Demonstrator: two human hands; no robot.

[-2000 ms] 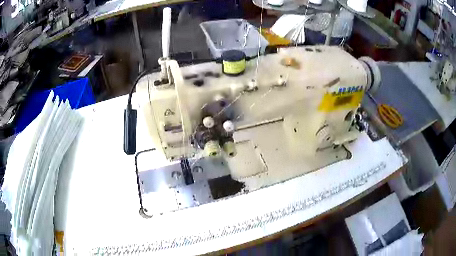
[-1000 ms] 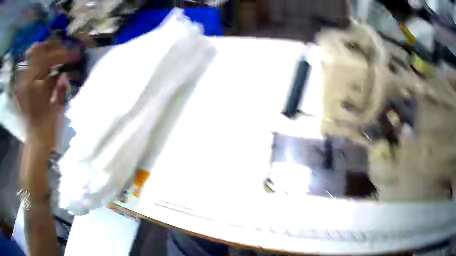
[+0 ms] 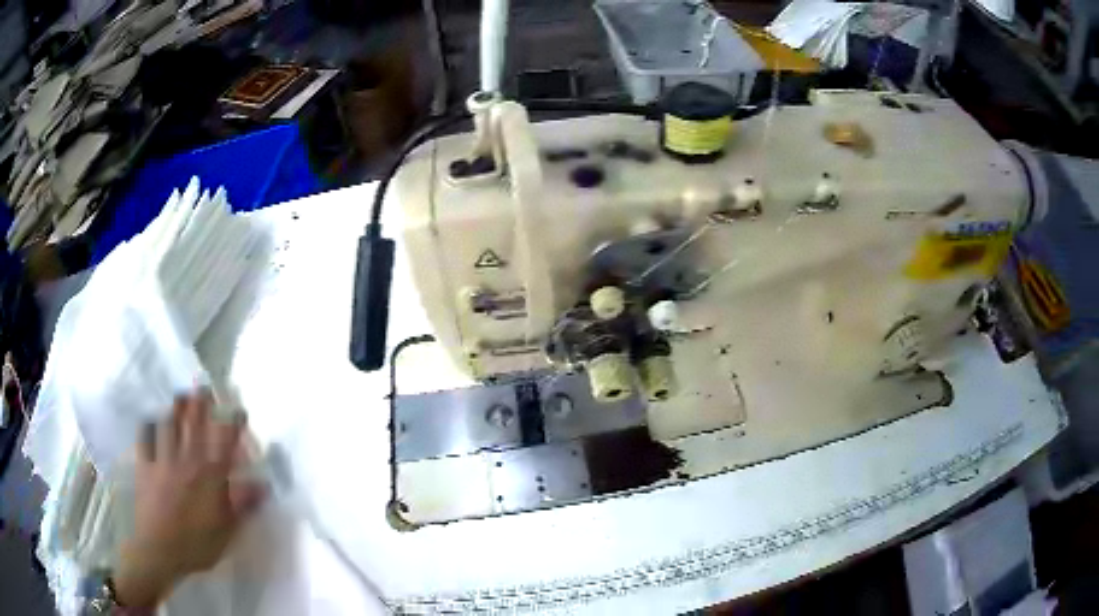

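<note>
A thick fanned bundle of white cloth panels lies at the left edge of the machine table. A white panel lies over its front part, and white cloth runs down to the bottom edge. My left hand is palm down on this cloth, fingers spread and slightly blurred, with a band at the wrist. Its fingertips do not visibly close on the cloth. My right hand is out of the picture. The cream sewing machine stands right of the bundle; no cloth lies under its presser foot.
A black lamp hangs left of the machine head. Metal plates are set in the white tabletop, with a printed ruler along its front. A blue crate, a pale bin and orange-handled scissors lie beyond.
The view swung left and back right. An arm seen left of the bundle a second ago is gone from there; my left hand is now on the cloth. A panel now lies folded over the bundle's front.
</note>
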